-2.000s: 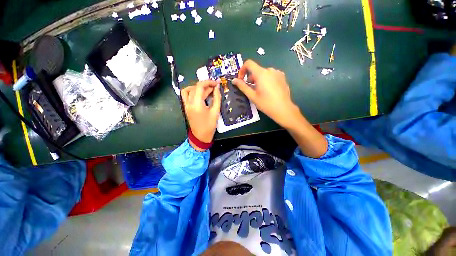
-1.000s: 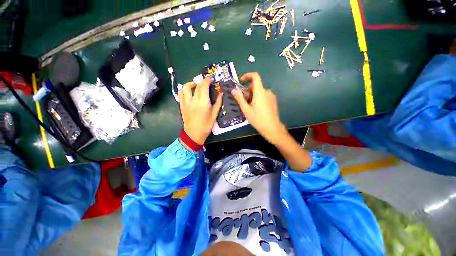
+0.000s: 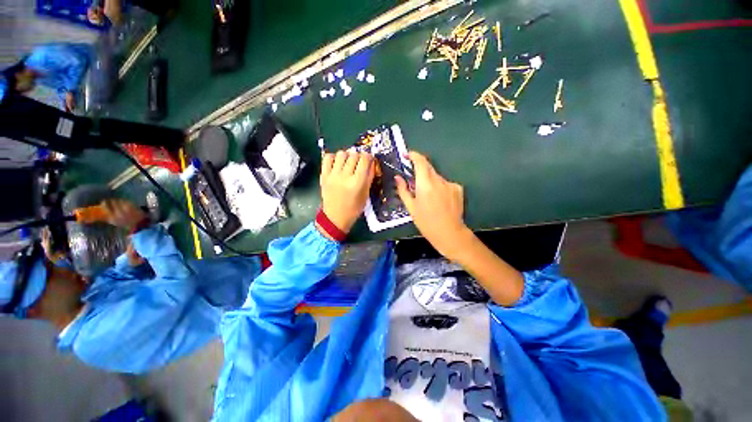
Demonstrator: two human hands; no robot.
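The black phone housing (image 3: 386, 196) with an orange-gold strip lies on a white tray (image 3: 387, 223) on the green bench in front of me. The circuit board (image 3: 378, 142) shows at its far end. My left hand (image 3: 346, 183) lies over the housing's left edge, fingers bent together; its fingertips partly hide the housing. My right hand (image 3: 432, 196) is at the right edge, with a thin dark stick, likely tweezers (image 3: 398, 169), between thumb and forefinger. Whether my left fingers pinch a small part cannot be seen.
Tan-gold sticks (image 3: 497, 100) lie at the back right, white scraps (image 3: 363, 105) behind the work. At left are a black bin (image 3: 266, 132), a clear parts bag (image 3: 249, 198) and a black tray (image 3: 212, 196). A person in blue (image 3: 157, 297) is at far left.
The view has swung left, bringing another person in at left. My left fingers have closed together over the housing's edge. The thin dark stick now shows in my right hand.
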